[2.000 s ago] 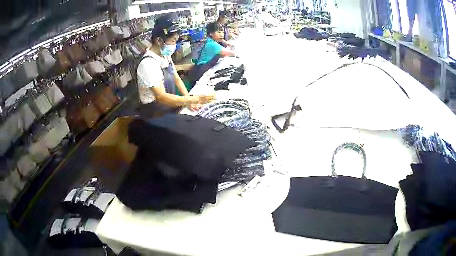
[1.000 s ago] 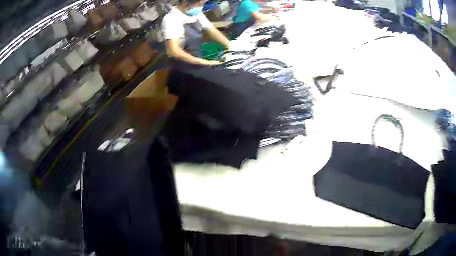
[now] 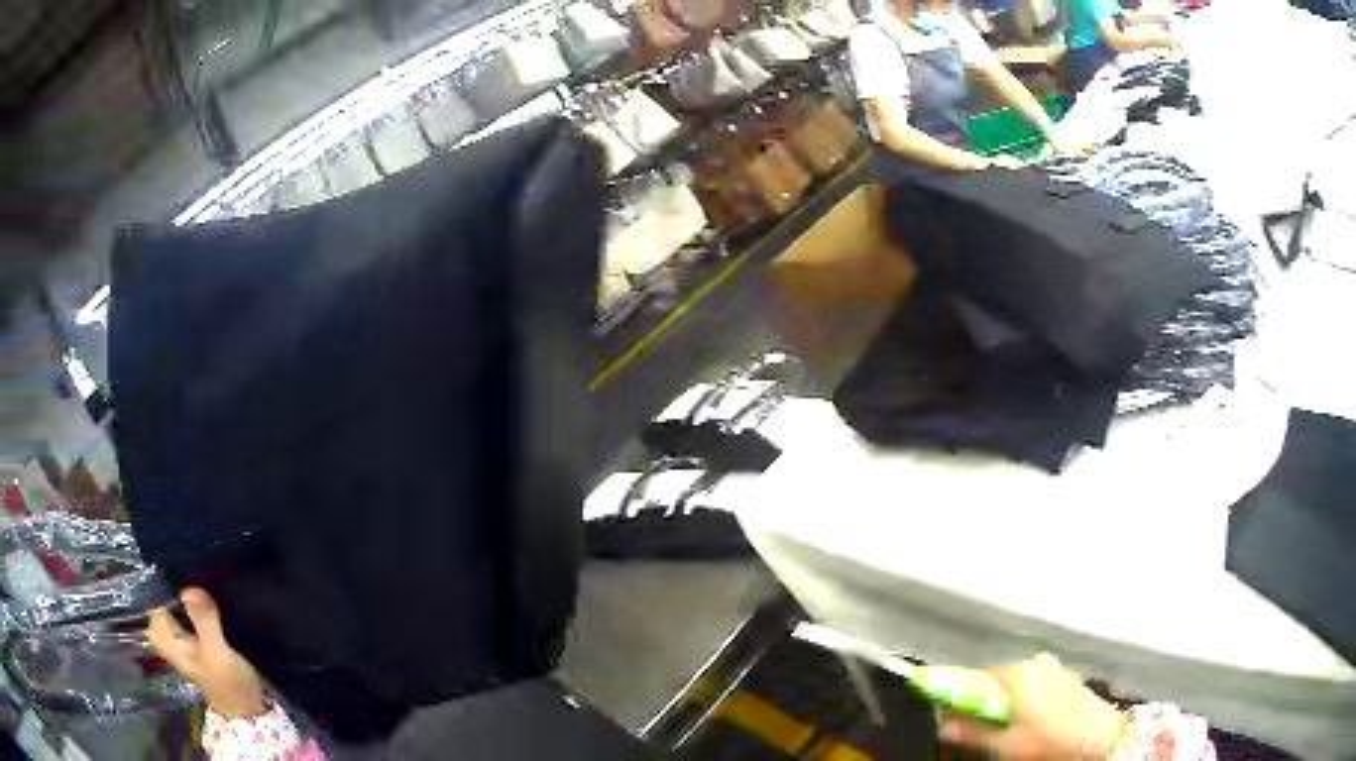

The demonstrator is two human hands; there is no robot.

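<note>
A black tote bag is held up off the table at the left of the view. My left hand grips it at its lower left edge, beside wrapped handles in clear crinkled film. My right hand is at the lower right, apart from the bag. It is closed round a green-handled hand tool, whose thin pale blade points left.
A white-covered table fills the right side. It bears a pile of black bags and another black bag. A cardboard box, bag racks and a person are behind.
The view has swung left. The black bag has come up from low beside the table to a raised place at the left. Both my hands and the green-handled tool have come into view.
</note>
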